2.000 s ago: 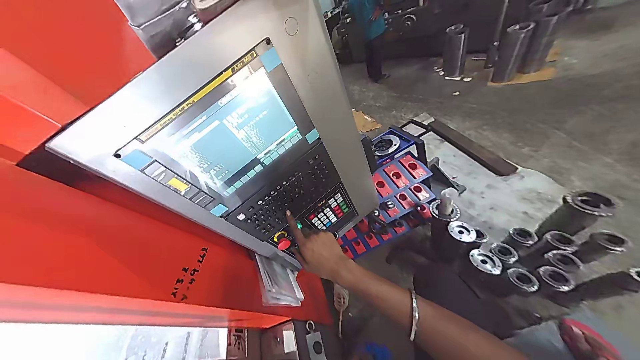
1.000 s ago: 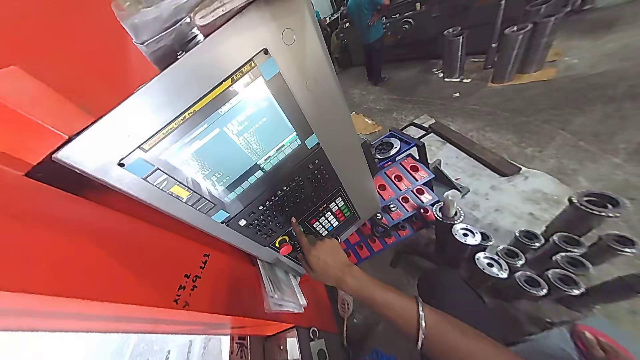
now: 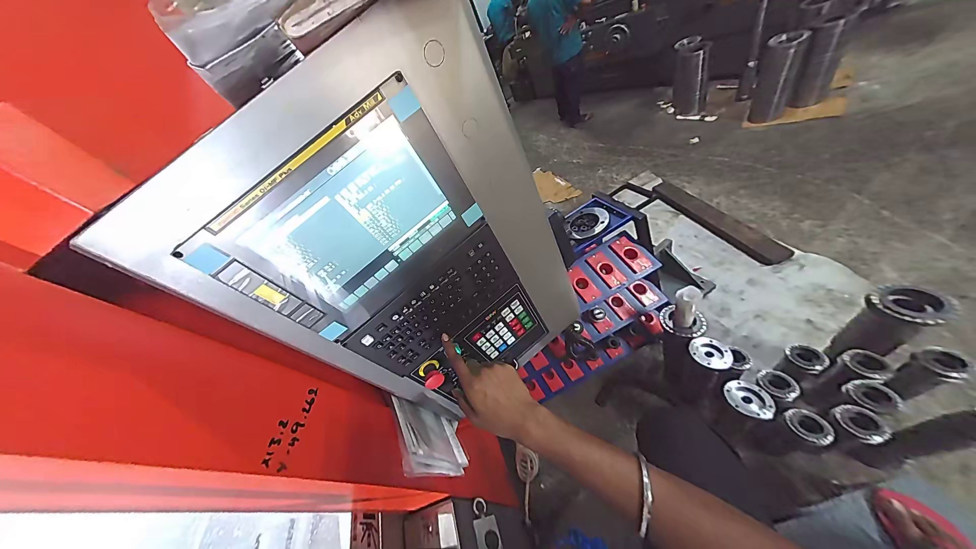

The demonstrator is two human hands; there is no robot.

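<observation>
My right hand (image 3: 496,396) is at the lower part of a CNC machine's control panel (image 3: 503,191), its index finger stretched onto the black keypad (image 3: 435,309). It holds nothing, and a bangle circles the wrist. Close to the fingers sit a red emergency stop button (image 3: 434,379) with a yellow ring and a small block of coloured keys (image 3: 499,332). Above the keypad, the lit screen (image 3: 358,213) shows text under glare. My left hand is out of view.
Red machine housing (image 3: 191,389) surrounds the panel; papers in a plastic sleeve (image 3: 431,442) hang below. Right of it stand a blue rack with red tool holders (image 3: 606,268), several metal cylinders (image 3: 808,427) and a steel bar (image 3: 724,221). A person (image 3: 560,46) stands farther back, near tall cylinders (image 3: 778,76).
</observation>
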